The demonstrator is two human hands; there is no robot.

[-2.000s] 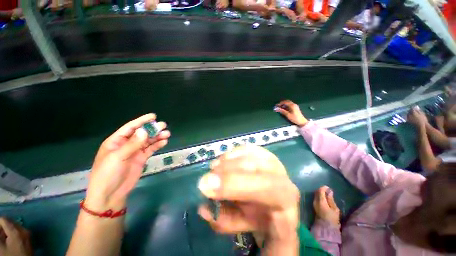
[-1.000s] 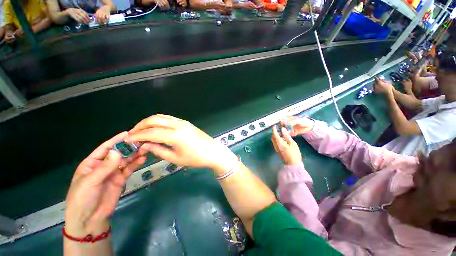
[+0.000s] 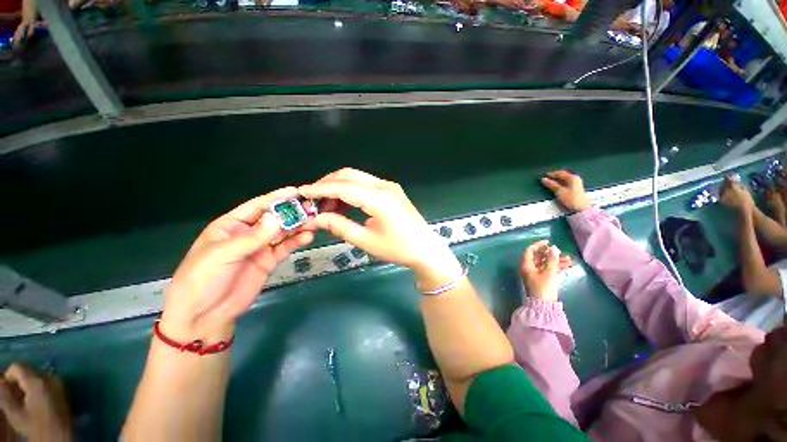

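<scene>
My left hand (image 3: 231,255), with a red cord at the wrist, holds a small squarish watch module (image 3: 289,213) between thumb and fingers. The module shows a green face with a pale rim, turned up. My right hand (image 3: 367,211), with a pale band at the wrist, is at the module's right side. Its thumb and index finger pinch a small reddish part (image 3: 310,208) against or close beside the module; contact is unclear. Both hands are raised in front of the pale rail.
Circuit boards (image 3: 470,229) sit along the pale side rail (image 3: 535,211) before the dark-green belt (image 3: 414,160). A thin tool (image 3: 333,380) and clear plastic bag (image 3: 424,395) lie on the bench. A pink-sleeved person (image 3: 639,285) works at right; another hand (image 3: 33,404) is at lower left.
Compared with one second ago, both hands and the module appear further right as the view has shifted. A reddish part now shows at my right fingertips. The neighbour's hands have moved apart.
</scene>
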